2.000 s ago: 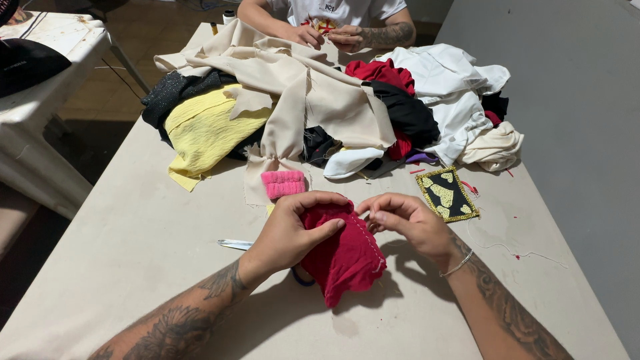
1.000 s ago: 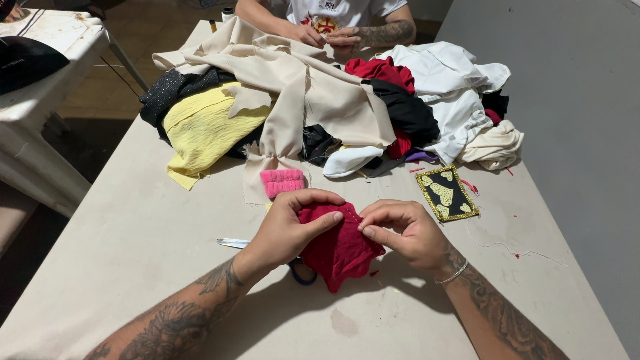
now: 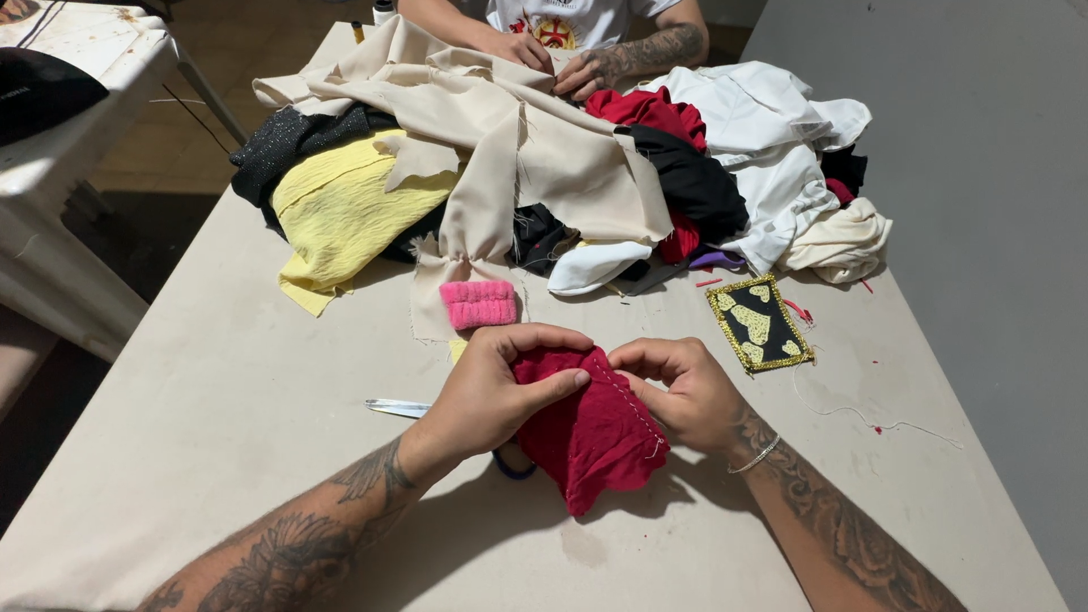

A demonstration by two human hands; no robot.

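A dark red piece of cloth (image 3: 586,433) hangs between my hands, a line of white running stitches along its right side. My left hand (image 3: 501,382) grips its upper left part, thumb on top. At the upper right edge, my right hand (image 3: 684,387) pinches the cloth between thumb and fingers; a needle cannot be made out. Scissors (image 3: 398,408) lie partly under my left hand, with a dark blue handle loop showing below the cloth. Just beyond my left hand is a pink terry band (image 3: 480,304).
A heap of fabrics, with beige cloth (image 3: 569,161), yellow cloth (image 3: 357,204) and white cloth (image 3: 765,119), spans the table's far side. A gold-edged black patch (image 3: 756,323) and loose thread (image 3: 875,421) lie right. Opposite, a person's hands (image 3: 586,72) work. An iron (image 3: 42,93) stands left.
The red cloth has turned in my hands: its stitched line, hard to see one second ago, shows again. My right hand's fingers have shifted along the upper edge.
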